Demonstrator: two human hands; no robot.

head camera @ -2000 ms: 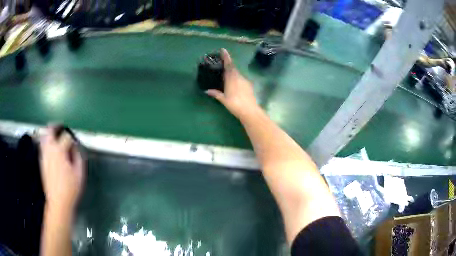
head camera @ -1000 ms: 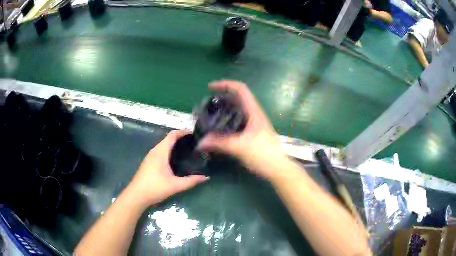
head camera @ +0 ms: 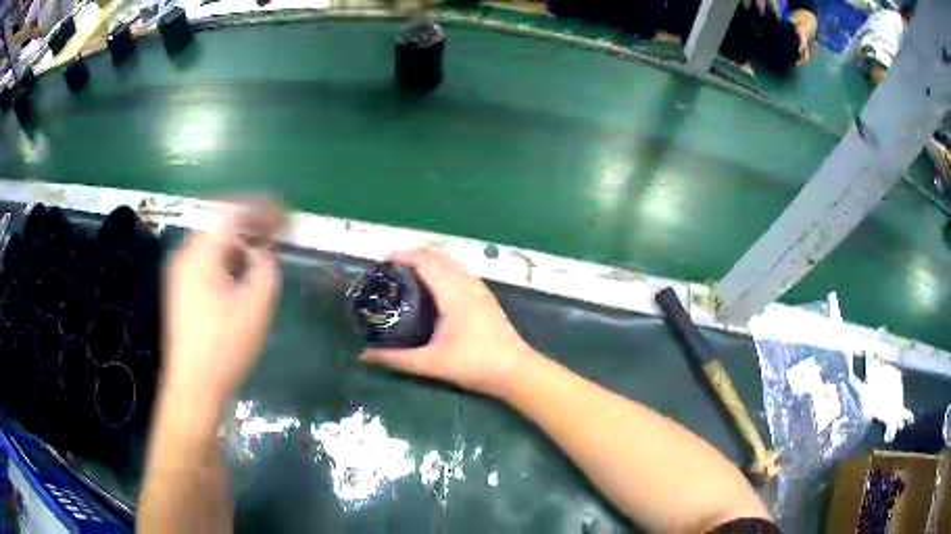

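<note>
My right hand [head camera: 454, 329] is closed around a black cylindrical joined unit [head camera: 390, 305] over the green bench. The unit's detailed round face with small silvery parts points up and toward me. My left hand [head camera: 221, 292] is blurred, raised to the left of the unit and apart from it. Its fingers are bent, and I cannot tell whether it holds anything. Black outer shells [head camera: 104, 336] stand clustered on the bench at the left, partly behind my left forearm.
A black-headed hammer [head camera: 720, 381] lies on the bench at right, beside a clear plastic bag [head camera: 808, 386] and a cardboard box [head camera: 923, 482] of small dark parts. A whitish rail [head camera: 521, 267] borders the conveyor, where an inner unit [head camera: 419, 56] stands. A slanted white post [head camera: 824, 177] rises at right.
The inner unit and shell from my two hands are now one piece in my right hand. My left hand has let go and moved left. The unit on the belt has shifted left.
</note>
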